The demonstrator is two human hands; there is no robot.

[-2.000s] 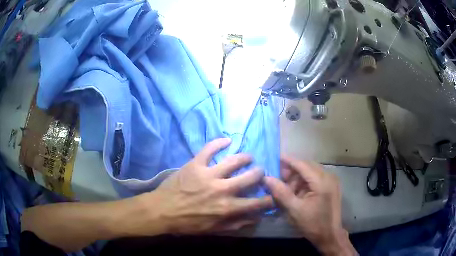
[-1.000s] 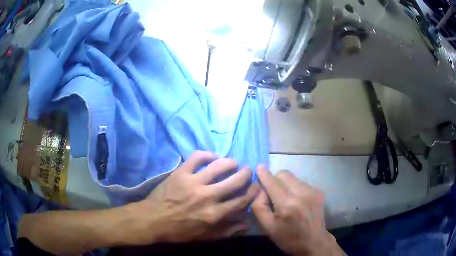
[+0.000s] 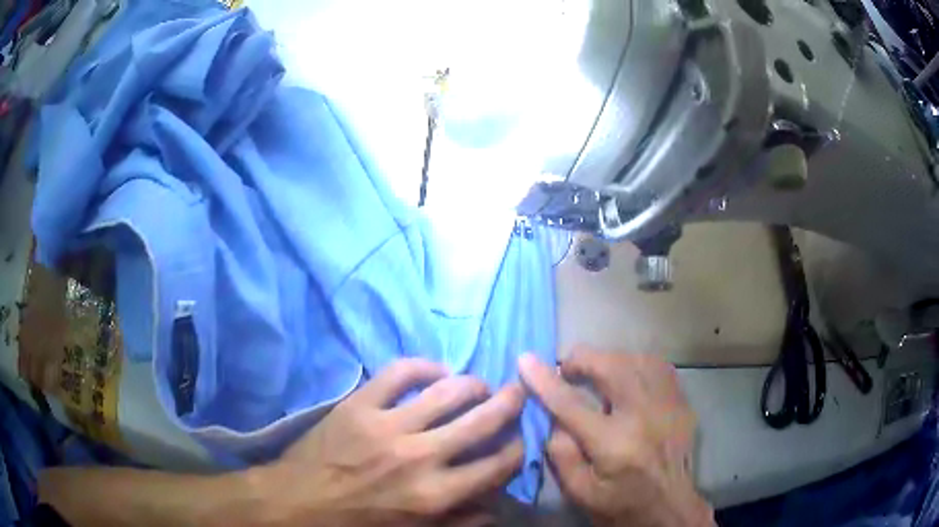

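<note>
The light blue garment [image 3: 299, 196] is heaped left of the needle area, with a dark label on its curved band. A narrow folded strip [image 3: 523, 299] of it runs from the presser foot [image 3: 527, 224] toward me. My left hand [image 3: 412, 443] lies on the cloth with fingers spread, pressing it down. My right hand [image 3: 618, 437] holds the strip's right edge between thumb and forefinger. The strip's end hangs out between my hands. Lamp glare hides the cloth left of the foot and part of the needle area.
The sewing machine head [image 3: 680, 113] spans the upper right. Black-handled scissors [image 3: 793, 360] lie at the right, beside a small dark tool [image 3: 846, 362]. Brown-yellow tape [image 3: 77, 360] is on the table's left edge. More blue cloth shows at the lower corners.
The view has shifted. My hands have come nearer on the strip, and my right fingertips have moved from below the cloth to its right edge. More of the strip's lower end shows.
</note>
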